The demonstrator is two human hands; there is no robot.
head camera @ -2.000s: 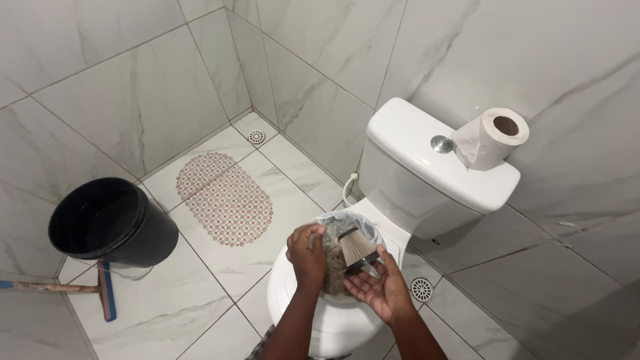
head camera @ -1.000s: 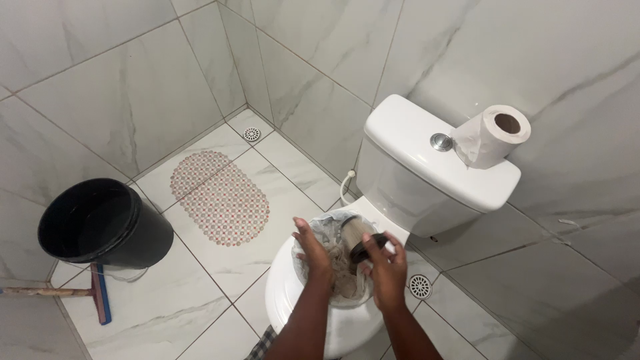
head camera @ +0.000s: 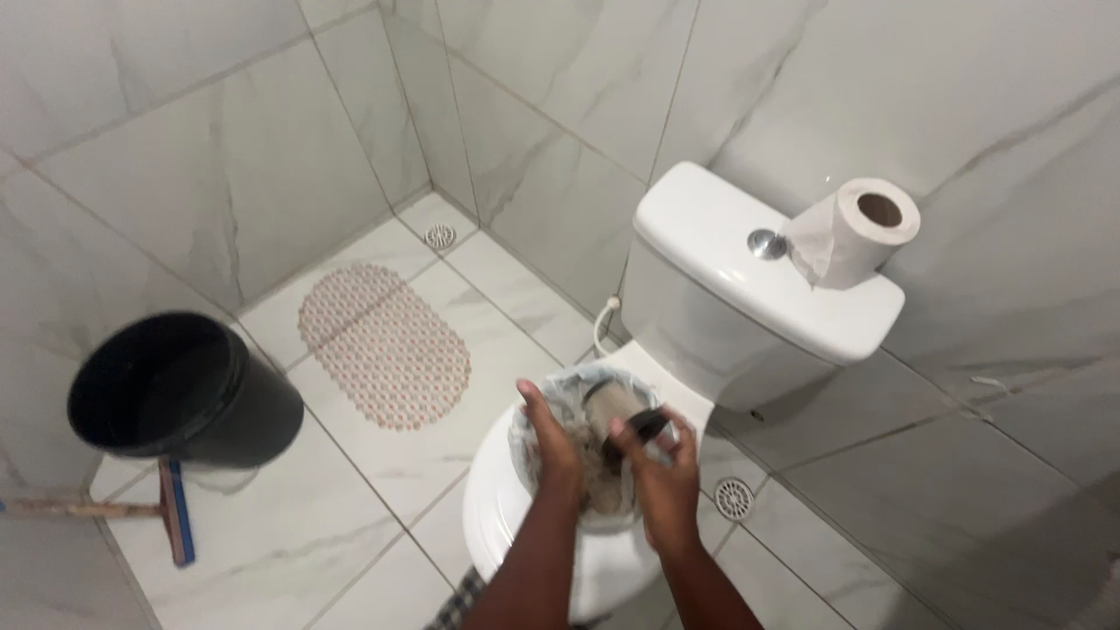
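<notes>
On the white toilet lid (head camera: 490, 494) rests a small bin lined with a thin plastic bag (head camera: 525, 437), holding greyish fluffy debris (head camera: 604, 490). My right hand (head camera: 665, 472) grips the dark rim of a beige cylindrical filter (head camera: 612, 404), which looks like a vacuum filter and is tilted over the bin. Beside it, at the bin's left side, my left hand (head camera: 553, 437) has its thumb apart from the fingers and holds nothing that I can see. Motion blurs the filter's details.
A toilet paper roll (head camera: 862, 232) stands on the cistern (head camera: 700, 236). On the floor are a patterned oval mat (head camera: 385, 346), a black bucket (head camera: 254, 411), a squeegee (head camera: 175, 512) and round drain covers (head camera: 733, 499) (head camera: 440, 236).
Two seconds ago both hands were around the filter, its pleated side showing. It has since been turned, with my right hand on its dark rim, and my left hand has come away from it.
</notes>
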